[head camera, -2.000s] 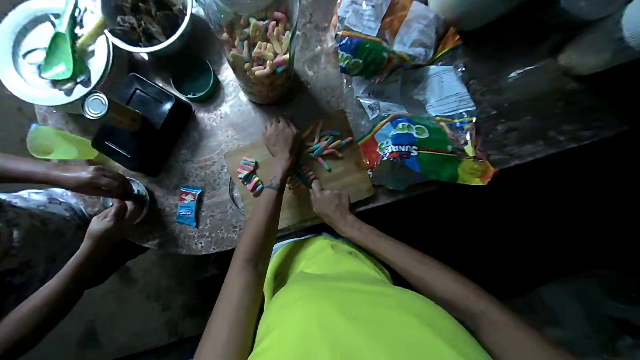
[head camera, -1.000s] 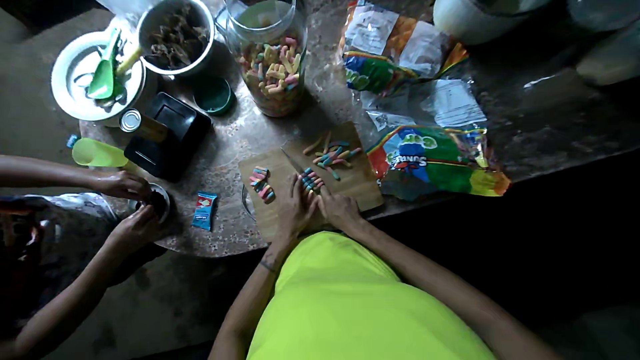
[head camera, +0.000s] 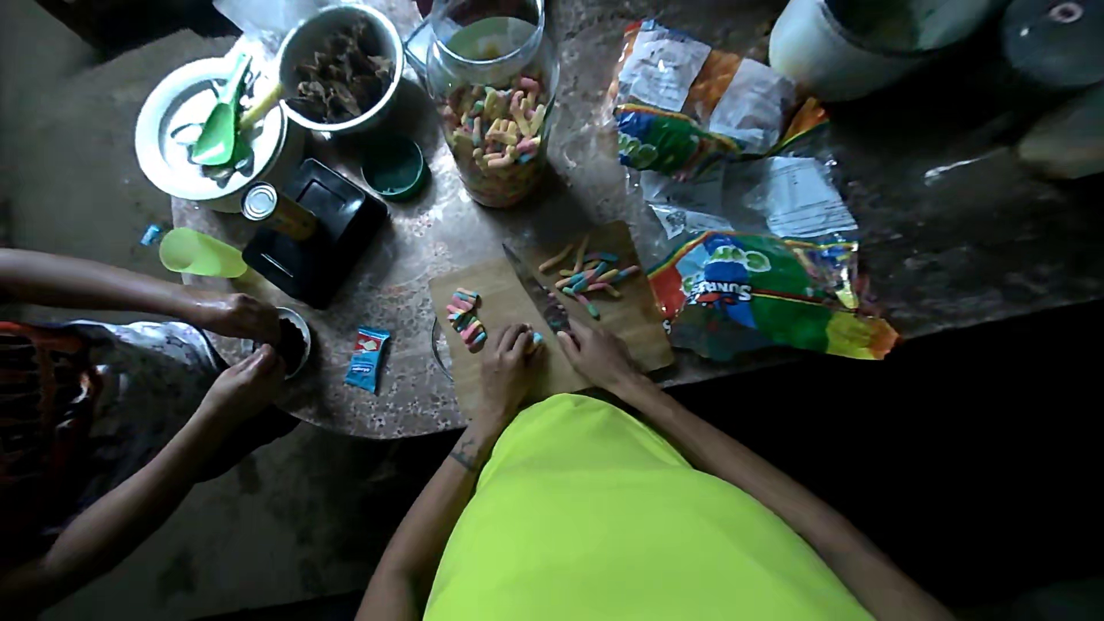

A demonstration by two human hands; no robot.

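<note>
My right hand grips a kitchen knife, its blade pointing up and left over a wooden cutting board. Beside it, at the board's lower middle, my left hand has its fingers curled at small candy pieces, mostly hidden; its exact hold is unclear. Cut gummy pieces lie in a row at the board's left. A loose heap of gummy worms rests at the upper right of the board. Above the board stands a clear glass jar with many gummy candies inside.
Open candy bags lie right of the board. Left are a small blue packet, a black tray with a can, a green lid, a yellow-green cup and pots. A co-worker's hands work over a small bowl.
My left hand was farther up over the board two seconds ago and is now near its lower edge. The striped gummy pieces between my hands one second ago no longer show there.
</note>
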